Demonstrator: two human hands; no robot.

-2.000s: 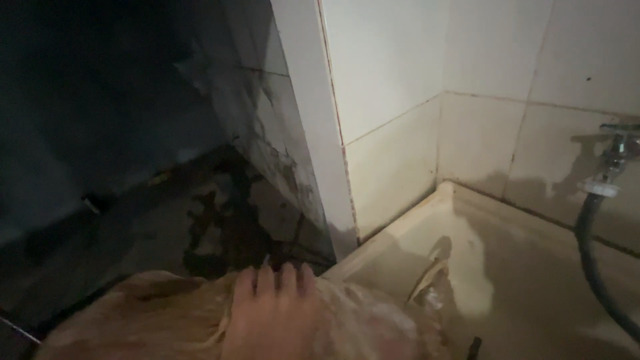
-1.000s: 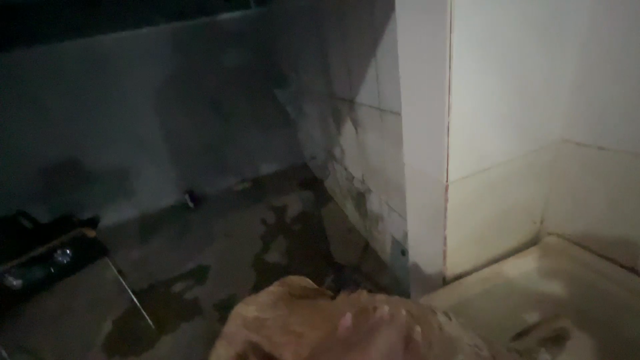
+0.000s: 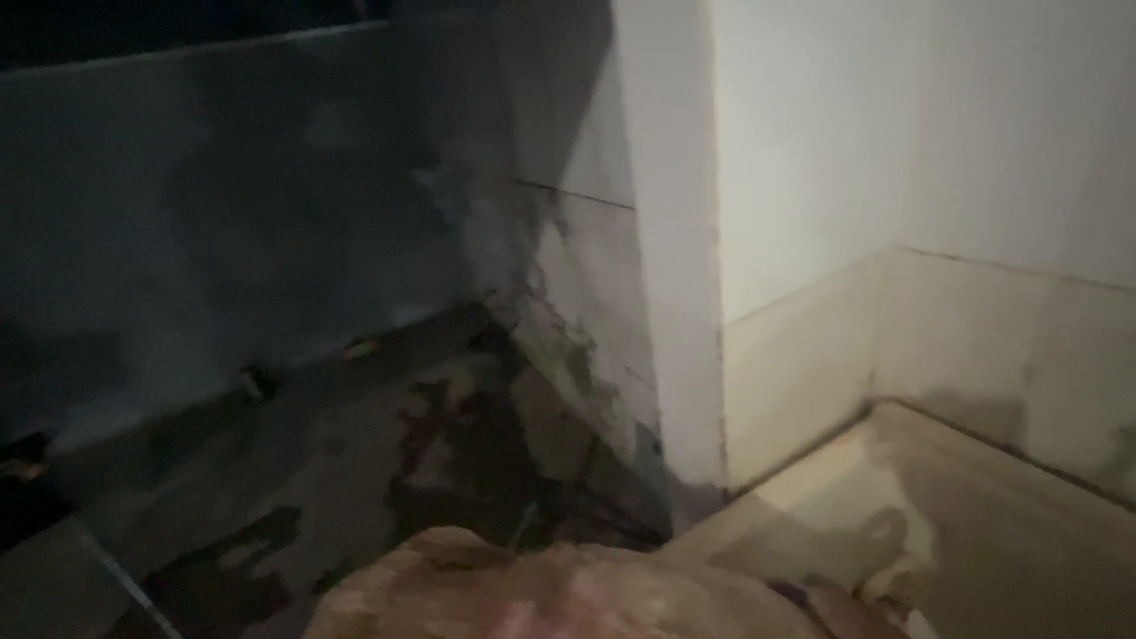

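A bunched tan cloth (image 3: 550,595), apparently wet, rises across the bottom middle of the head view, its lower part cut off by the frame. Blurred pinkish patches on it may be fingers, but I cannot tell which hand they belong to. Another skin-toned shape at the bottom right, beside the cloth, is too blurred to name. How my left hand and my right hand are closed cannot be made out. Behind and right of the cloth lies a pale basin (image 3: 799,524) with shadows and a small light-coloured shape inside.
A white wall edge (image 3: 679,266) stands upright between the basin and a dark floor (image 3: 311,479) with wet-looking patches. Pale tiled walls (image 3: 799,373) meet behind the basin. A small object (image 3: 257,382) lies by the far wall, and a thin rod (image 3: 129,577) slants at lower left.
Two seconds ago a hand with spread fingers showed plainly on the cloth; now no hand is clear. The view has shifted left overall, and the tap and dark hose are out of sight.
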